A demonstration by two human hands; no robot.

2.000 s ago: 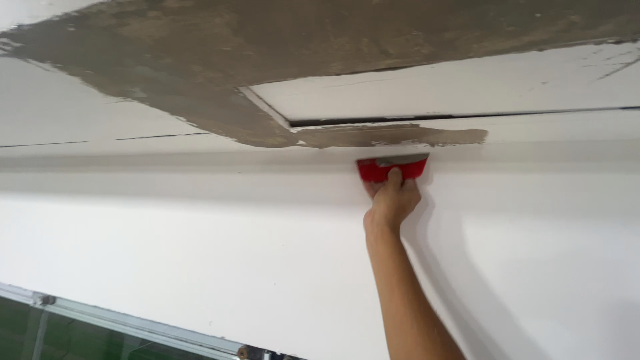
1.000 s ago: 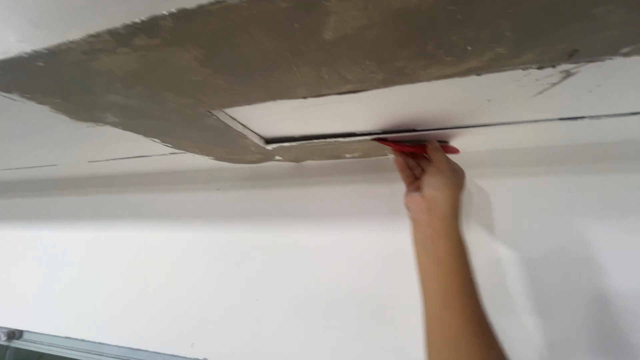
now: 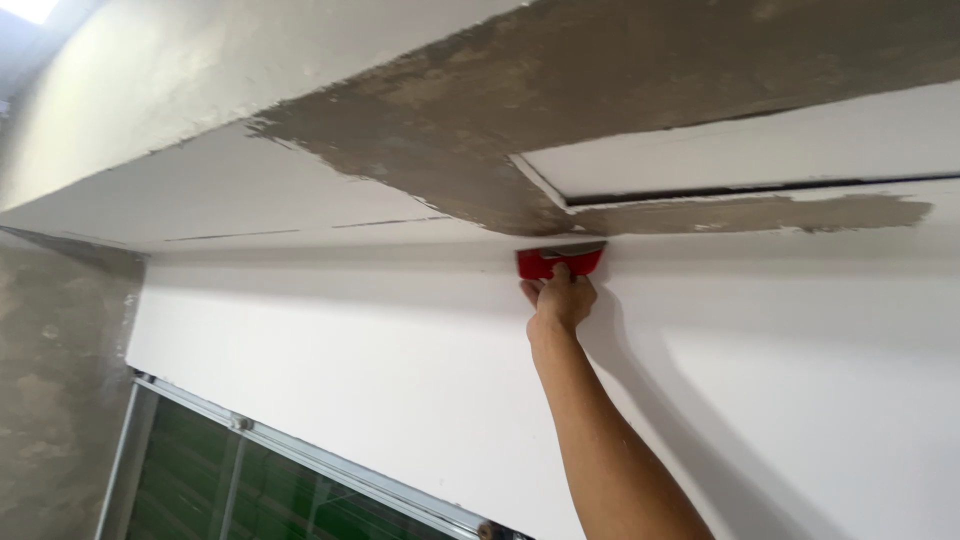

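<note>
My right hand point(image 3: 562, 298) is raised and closed around a red scraper point(image 3: 562, 262) with a thin metal blade. The blade's edge lies at the top of the white wall point(image 3: 360, 337), close to where it meets the ceiling. Just above it, grey-brown filler point(image 3: 750, 215) runs as a strip along the near edge of a white recessed panel point(image 3: 735, 150). A dark gap separates the panel from this strip. A wider band of the same filler point(image 3: 450, 112) covers the ceiling beyond. My left hand is out of view.
Below the wall, at the lower left, is a metal-framed glass window point(image 3: 247, 465). A grey rough wall point(image 3: 60, 375) stands at the far left. The white side of a dropped beam point(image 3: 187, 82) runs across the upper left, with a bright light in the corner.
A second ago the scraper was at the strip beside the dark gap; now it is lower, against the wall top and nearer the panel's corner. The view has swung left, showing more window.
</note>
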